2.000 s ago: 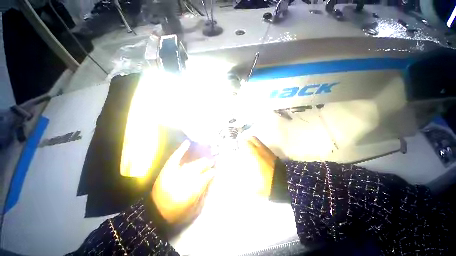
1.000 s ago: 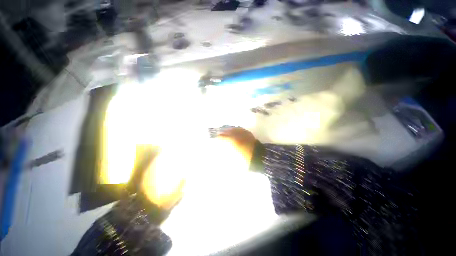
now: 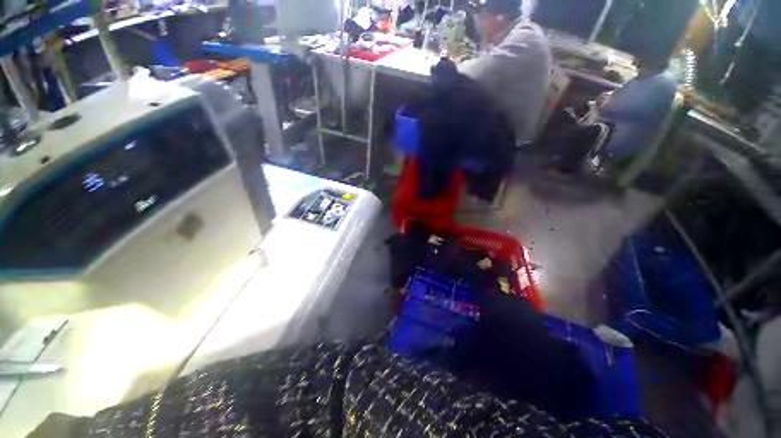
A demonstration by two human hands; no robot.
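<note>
Neither of my hands shows; only a dark tweed sleeve (image 3: 342,393) with pale flecks runs along the bottom edge. The blue crate (image 3: 428,299) stands at the lower middle right with dark cloth pieces (image 3: 514,342) lying in and over it. The cream-white sewing machine head (image 3: 193,222) with a dark glossy panel fills the left. Its white tabletop (image 3: 300,257) lies below and right of it. The needle area and the cloth beside it are out of the picture.
A control panel (image 3: 321,208) sits on the table's right end. A red crate (image 3: 514,252) stands behind the blue one, dark cloth (image 3: 467,128) is heaped beyond, and a blue bag-like bundle (image 3: 659,287) lies at right. Seated people (image 3: 642,94) and worktables are behind.
The view has swung right, from the needle area to the machine's right end and the crates. Both hands, seen at the needle before, have left the picture.
</note>
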